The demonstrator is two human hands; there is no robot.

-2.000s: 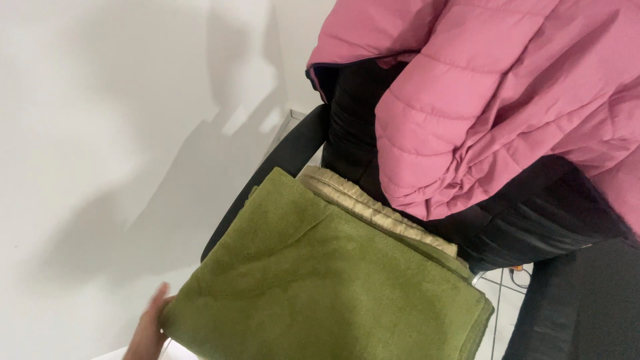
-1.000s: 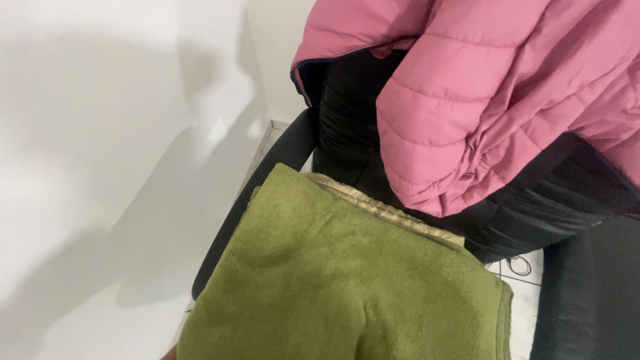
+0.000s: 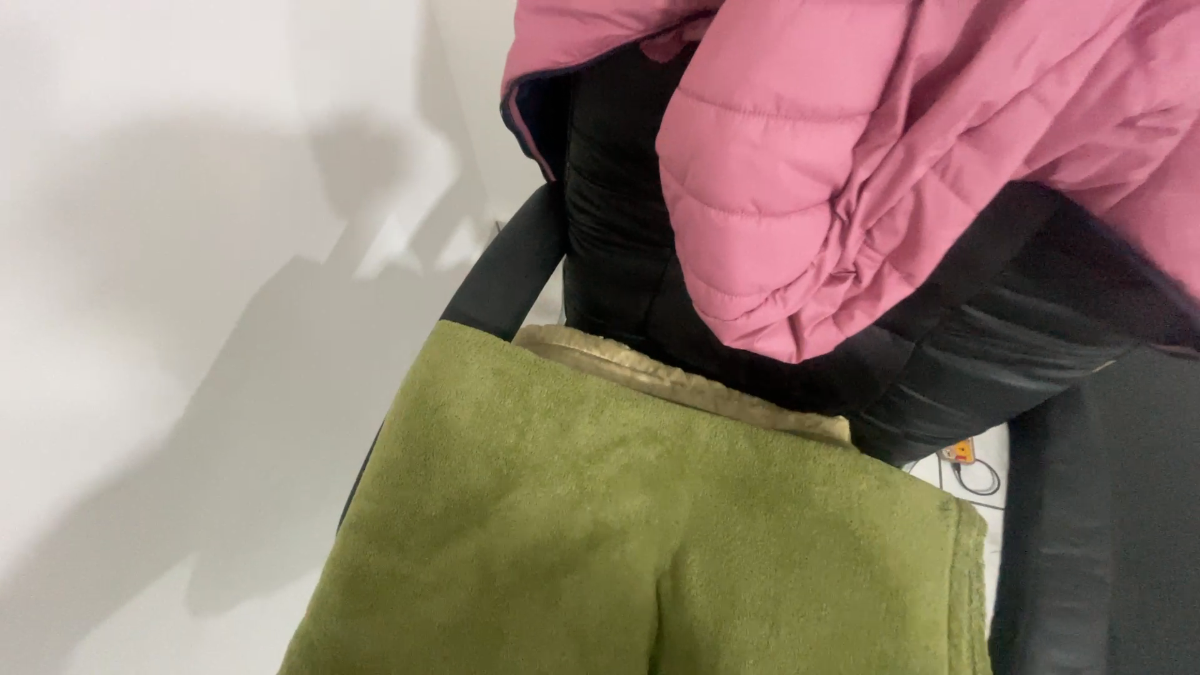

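Observation:
A folded green fleece blanket point(image 3: 637, 525) fills the lower middle of the head view, over the seat of a black chair, with a crease running down its near part. Beige gathered fabric point(image 3: 675, 380) shows from under its far edge, against the black backrest point(image 3: 609, 225). Over the backrest hangs a pink quilted jacket point(image 3: 797, 169). Neither of my hands is in the picture, so what they hold or touch is hidden.
The chair's left armrest point(image 3: 511, 262) stands near a white wall point(image 3: 169, 234) that bears shadows. Its right armrest point(image 3: 1059, 534) is at the right. Beyond, a small orange object point(image 3: 958, 452) and a dark cable point(image 3: 980, 480) lie on white floor tiles.
The hand at the blanket's lower left corner two seconds ago has gone out of view. The blanket's near part now reaches past the bottom edge, and a crease has formed in it.

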